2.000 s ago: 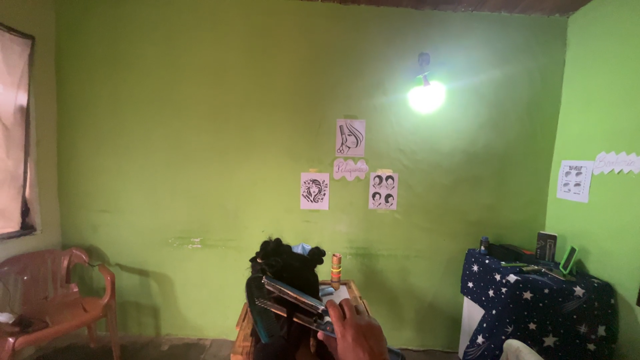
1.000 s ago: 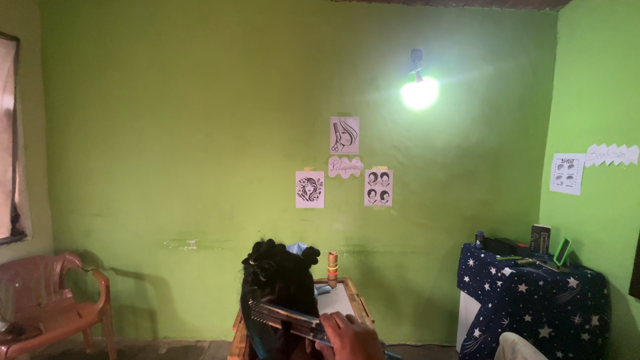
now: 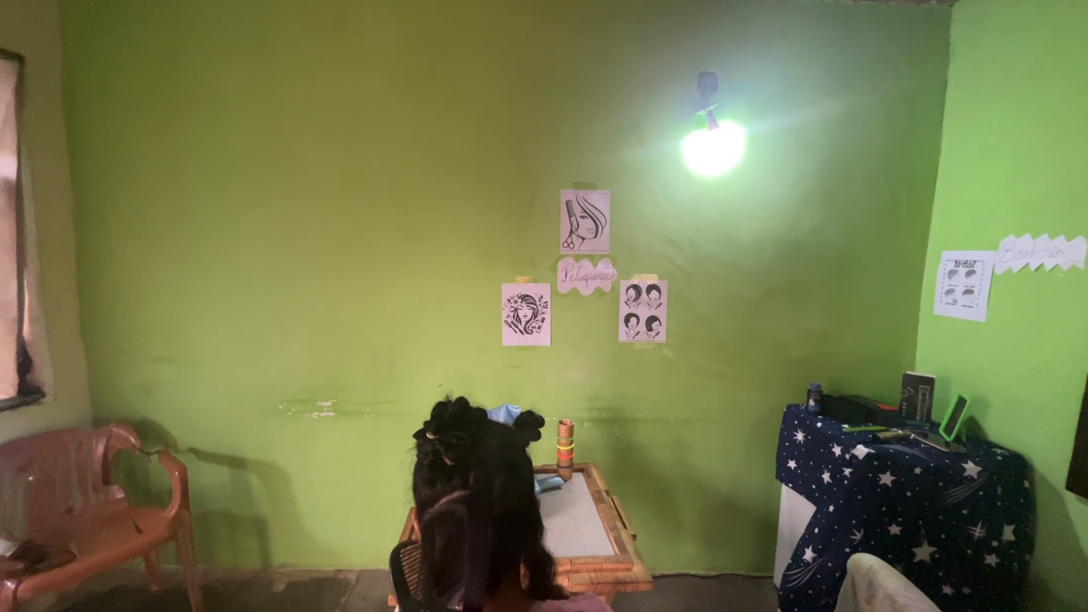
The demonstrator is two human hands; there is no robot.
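Note:
Dark hair (image 3: 484,501), partly pinned up in sections on top and hanging loose below, covers the head of a person seated at the bottom centre, seen from behind. Neither of my hands is in view, and no tool shows at the hair. At the hair's lower left is a dark ribbed chair back (image 3: 410,574). A light blue thing (image 3: 505,414) shows behind the top of the head, and another bluish item lies by the hair on the table.
Beyond the person stands a bamboo-framed table (image 3: 625,544) with a banded cylinder (image 3: 565,449). A plastic armchair (image 3: 93,510) is at left. At right, a star-patterned cloth (image 3: 901,510) covers a stand with a green-framed item (image 3: 954,417) and boxes. Another chair back (image 3: 884,586) shows lower right.
The hand that held a long, flat hair tool against the hair, plain in both earlier frames, has left the view together with the tool.

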